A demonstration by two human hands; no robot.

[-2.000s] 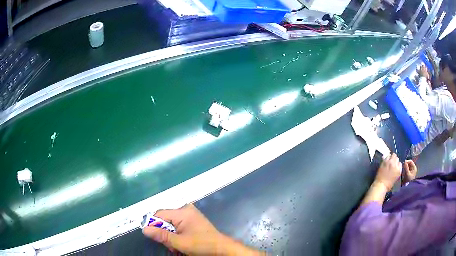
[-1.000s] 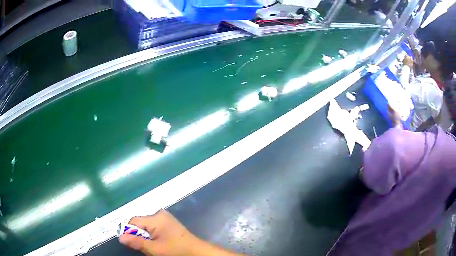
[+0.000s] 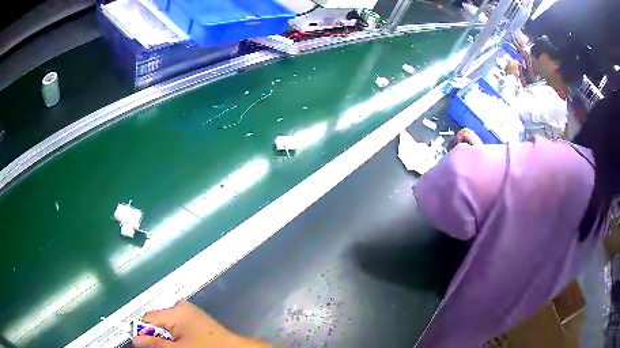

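Note:
My right hand [image 3: 182, 327] is at the lower left, cut off by the bottom edge, with its fingers closed around a white glue tube [image 3: 151, 331] with purple-blue and red print. The tube is over the white edge rail [image 3: 234, 248]. My left hand is not in view. A white housing cluster [image 3: 128, 219] lies on the green belt [image 3: 183, 163], beyond my hand. Another white housing [image 3: 286, 143] lies farther along the belt, and two small ones are beyond it.
A person in a purple top [image 3: 517, 190] leans over the black table [image 3: 326, 258] at right. A white sheet [image 3: 418, 155] and small white pieces lie near a blue bin [image 3: 476, 112]. Another blue bin [image 3: 231, 20] and a pale roll [image 3: 50, 90] are beyond the belt.
The view has swung right, and the belt housings have shifted left in the picture. The purple-clad person has leaned towards the far blue bin. My right hand still holds the tube.

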